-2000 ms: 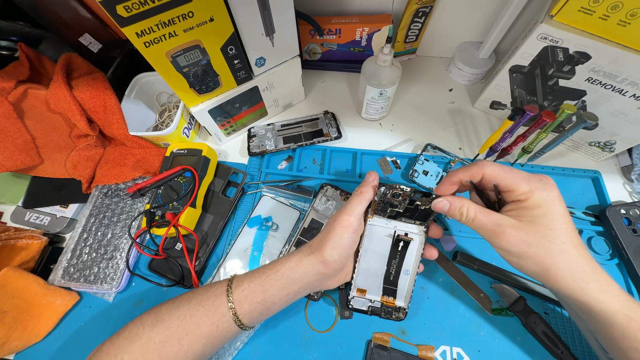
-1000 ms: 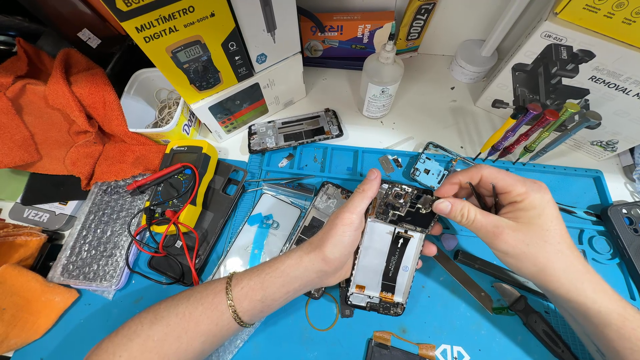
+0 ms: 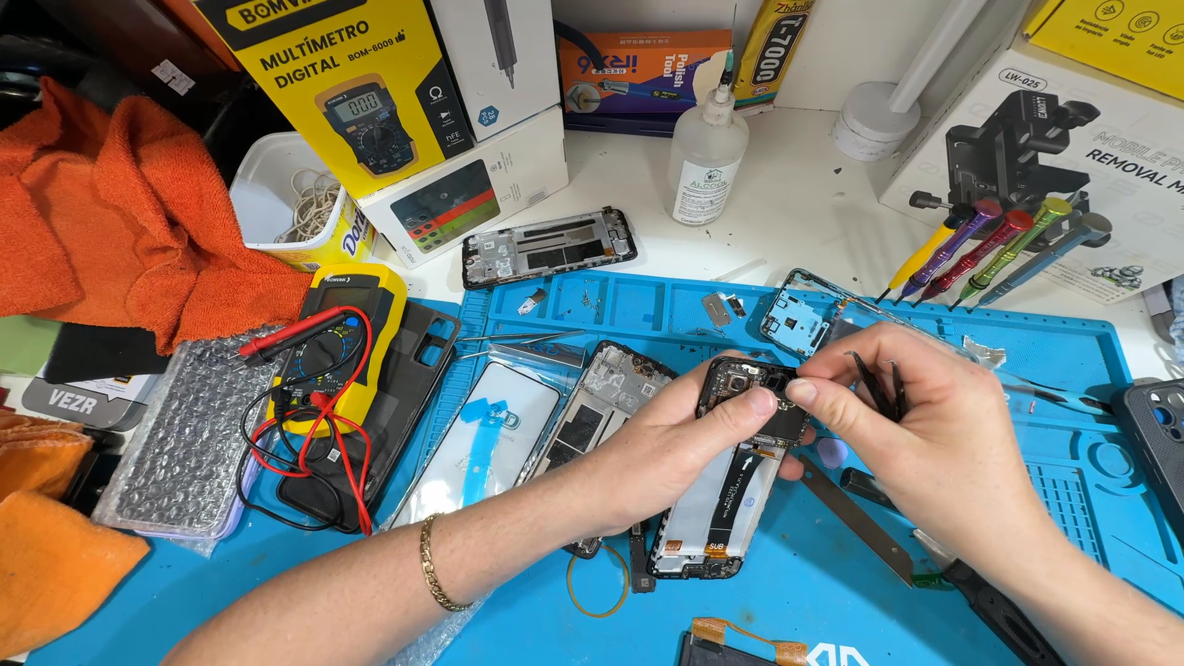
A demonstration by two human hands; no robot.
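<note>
An opened smartphone (image 3: 694, 518), its battery, black ribbon cable and circuit board exposed, is gripped by my left hand (image 3: 684, 430), the thumb lying over the board near the top end. My right hand (image 3: 888, 416) pinches at the phone's upper right corner with thumb and forefinger; what is between those fingertips is hidden. Black tweezers (image 3: 879, 388) are tucked in the curled fingers of that hand. Left of the phone lies another phone frame (image 3: 578, 425), partly under my left wrist. Behind my right hand a light blue phone back housing (image 3: 795, 319) leans on the mat's tray.
A blue silicone repair mat (image 3: 786, 610) covers the bench. To the left are a yellow multimeter (image 3: 338, 347) and bubble wrap (image 3: 185, 435). Several screwdrivers (image 3: 980, 250) stand at the back right, near an alcohol bottle (image 3: 708, 157). A black-handled knife (image 3: 999, 601) and metal blade (image 3: 856, 523) lie at right.
My left thumb has moved onto the board near the phone's top, where it was along the phone's side before. My right fingers remain at the upper right corner.
</note>
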